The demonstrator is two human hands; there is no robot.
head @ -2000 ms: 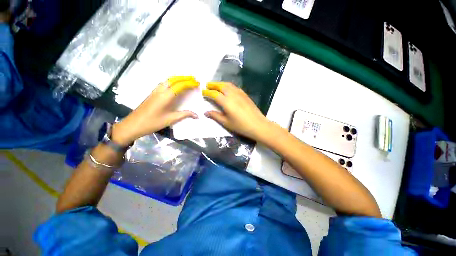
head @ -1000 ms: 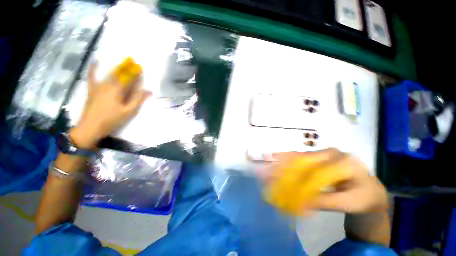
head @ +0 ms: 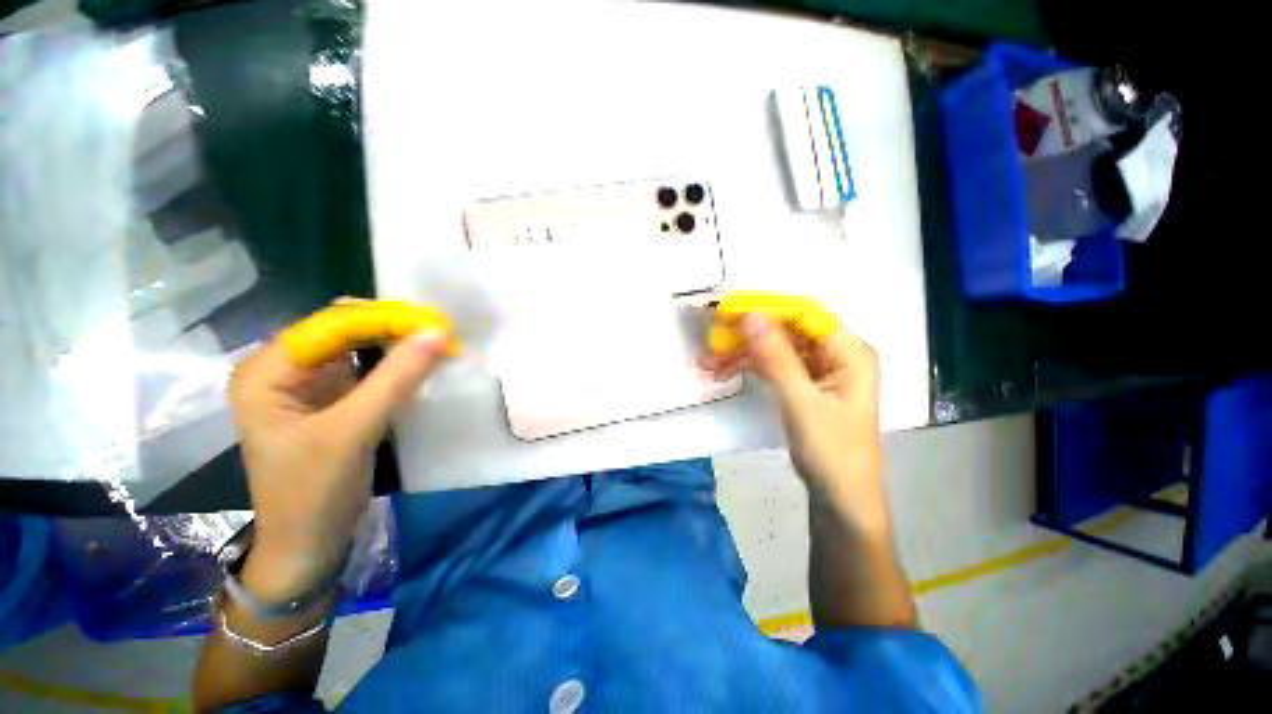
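Note:
Two pale pink-gold smartphones lie side by side on the white pad (head: 447, 98). The far phone (head: 600, 212) shows three black lenses at its right end. The near phone (head: 614, 405) is partly hidden. My left hand (head: 314, 419) and my right hand (head: 823, 384), both with yellow finger cots, pinch opposite ends of a thin milky protective film (head: 579, 314). The film spans between them above the phones, hiding part of both. Its outline is blurred. The near phone's lenses are mostly hidden by my right fingers.
A white applicator block with a blue edge (head: 816, 149) lies at the pad's far right. Film sheets (head: 84, 279) lie at left on the dark green mat. A blue bin (head: 988, 195) with a bottle stands at right. Crinkled clear plastic (head: 140, 558) shows at lower left.
The view has shifted right. My left hand has moved from the film stack to the phones, and my right hand has come up beside them. A film is now held between both hands.

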